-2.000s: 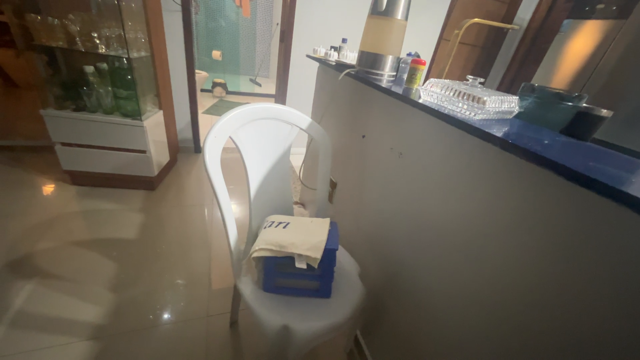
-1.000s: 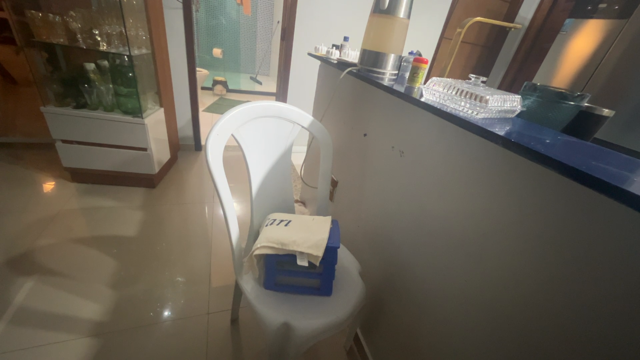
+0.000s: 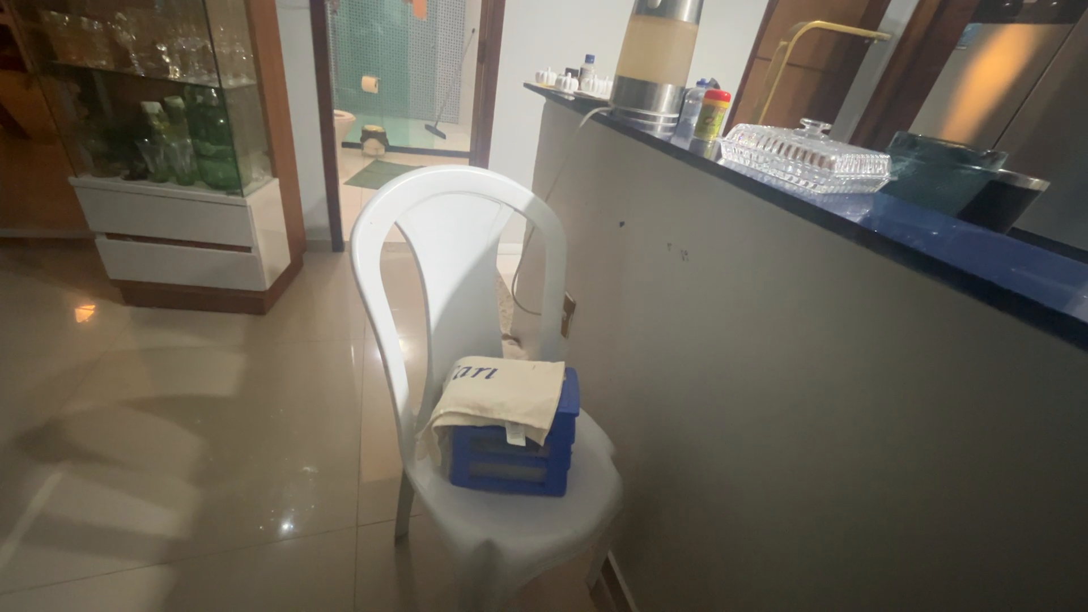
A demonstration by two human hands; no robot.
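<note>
Neither my left hand nor my right hand is in view. A white plastic chair (image 3: 463, 246) stands at the centre, beside the side wall of a counter. On its seat sits a blue plastic crate (image 3: 510, 472) with slotted sides. A folded cream cloth (image 3: 501, 395) bearing dark writing lies over the crate's top and hangs down its front and left side. What the crate holds is mostly hidden by the cloth.
A dark blue counter top (image 3: 1003, 255) carries a glass drink dispenser (image 3: 654, 68), a yellow container with a red lid (image 3: 712, 116), a covered crystal dish (image 3: 807, 157) and dark bowls. At left stands a glass-fronted cabinet (image 3: 183, 221). Behind the chair, a doorway shows a green mat (image 3: 382, 174).
</note>
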